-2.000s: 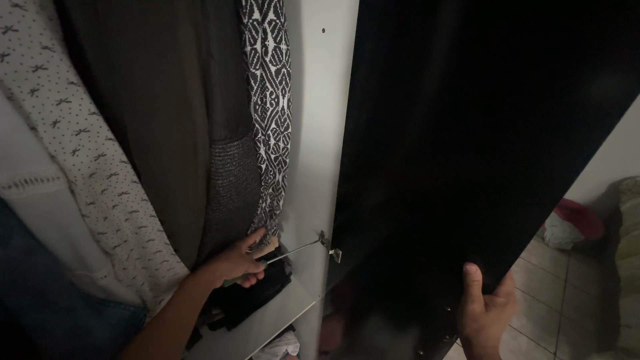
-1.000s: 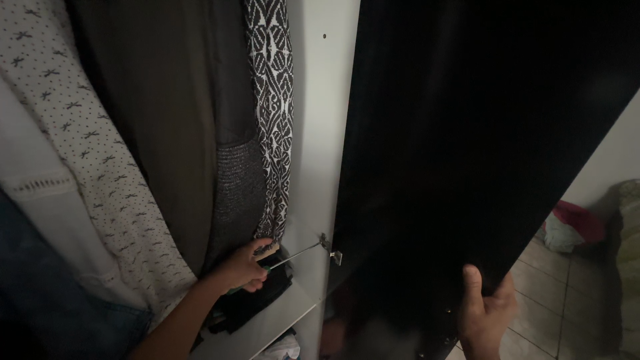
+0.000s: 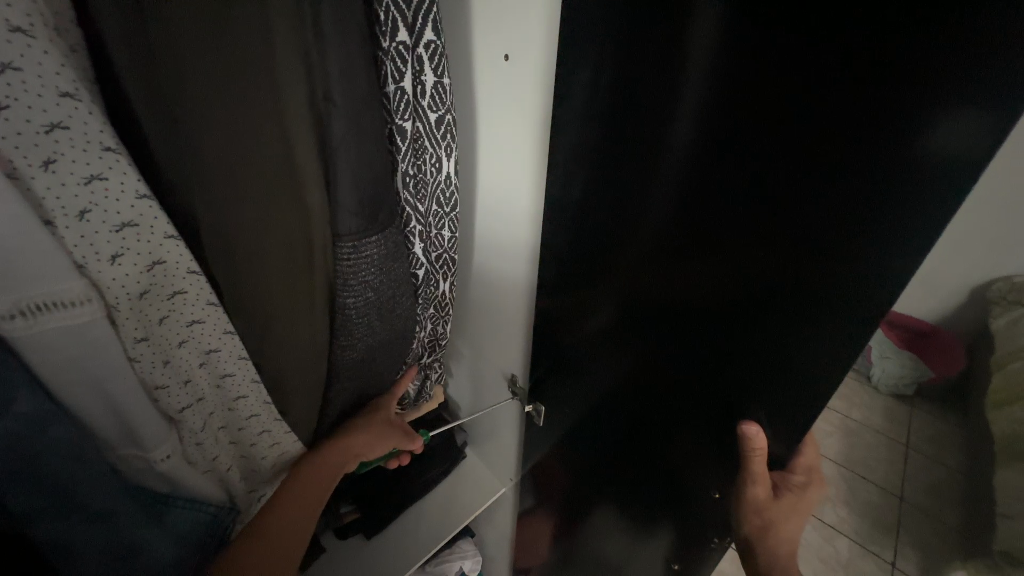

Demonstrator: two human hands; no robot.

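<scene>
A screwdriver with a green handle (image 3: 377, 462) is gripped in my left hand (image 3: 382, 432), low among the hanging clothes. Its metal shaft slants up to the right, and the tip meets a metal cabinet hinge (image 3: 524, 400) on the white side panel (image 3: 502, 240). The hinge joins that panel to a dark, glossy wardrobe door (image 3: 704, 240). My right hand (image 3: 776, 492) holds the door's outer edge low down, thumb on the near face and the other fingers partly hidden behind it.
Patterned and dark clothes (image 3: 264, 200) hang close around my left arm. Below are a white shelf (image 3: 448, 504) and folded dark fabric (image 3: 408, 488). Beyond the door, a pink and white cloth bundle (image 3: 916, 352) lies on the tiled floor (image 3: 864, 456), near a green-covered piece of furniture (image 3: 1006, 384).
My left hand has shifted and changed its hold on the screwdriver, while the tip remains at the hinge. My right hand stays on the door edge.
</scene>
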